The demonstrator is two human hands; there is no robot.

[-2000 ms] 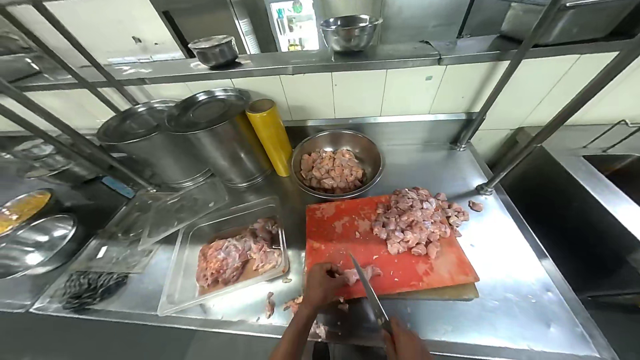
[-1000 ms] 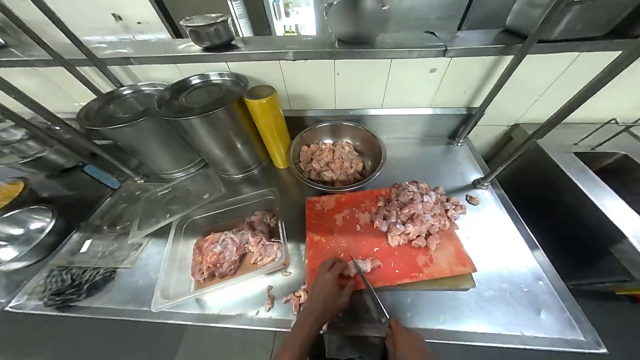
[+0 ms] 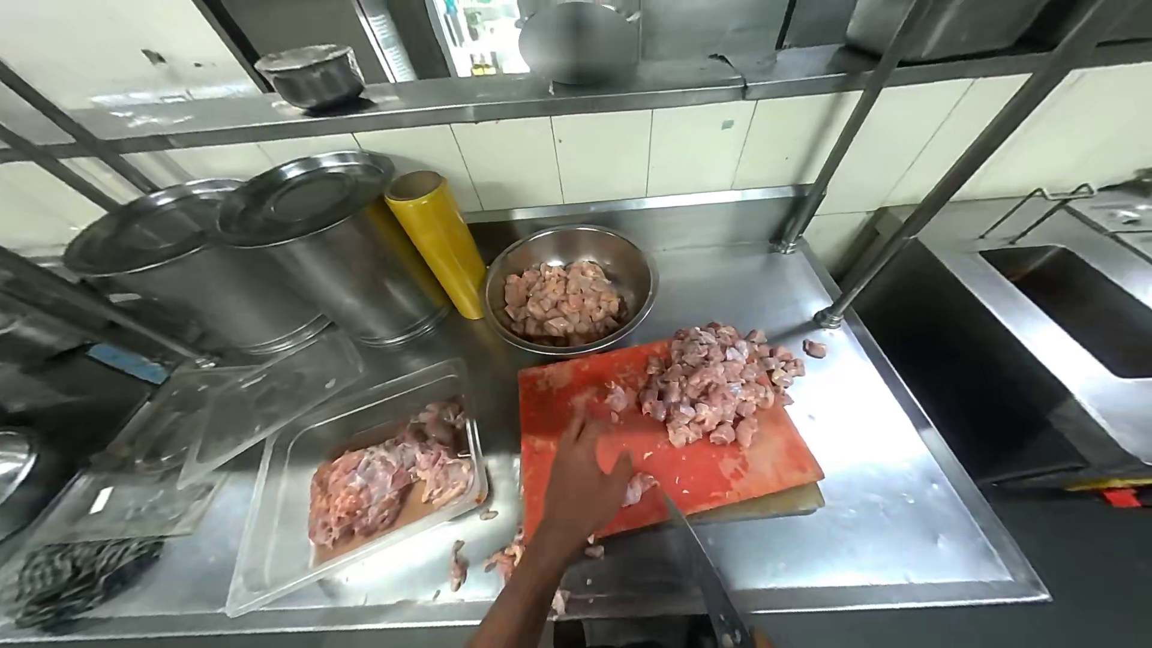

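My left hand [image 3: 583, 481] reaches over the left part of the red cutting board [image 3: 666, 459], fingers apart and pointing away from me, with a small meat piece [image 3: 619, 398] just beyond the fingertips. At the bottom edge, my right hand [image 3: 761, 639] is nearly out of view, on the handle of a kitchen knife [image 3: 700, 567]. The blade points up and left, its tip near a strip of raw meat [image 3: 639, 488] on the board. A pile of cubed raw meat [image 3: 715, 382] covers the board's upper right. Behind the board, a steel bowl [image 3: 644, 310] holds more cubes.
Left of the board, a clear plastic tub [image 3: 256, 562] holds larger raw meat pieces [image 3: 360, 495]. Scraps [image 3: 459, 565] lie between them. Behind are lidded steel pots [image 3: 346, 261] and a yellow roll [image 3: 438, 243]. Metal posts [image 3: 850, 135] rise at the right, beside a sink [image 3: 1080, 310].
My left hand has moved forward over the board and its fingers have spread, away from the meat strip by the knife. A small meat piece now lies near the pile.
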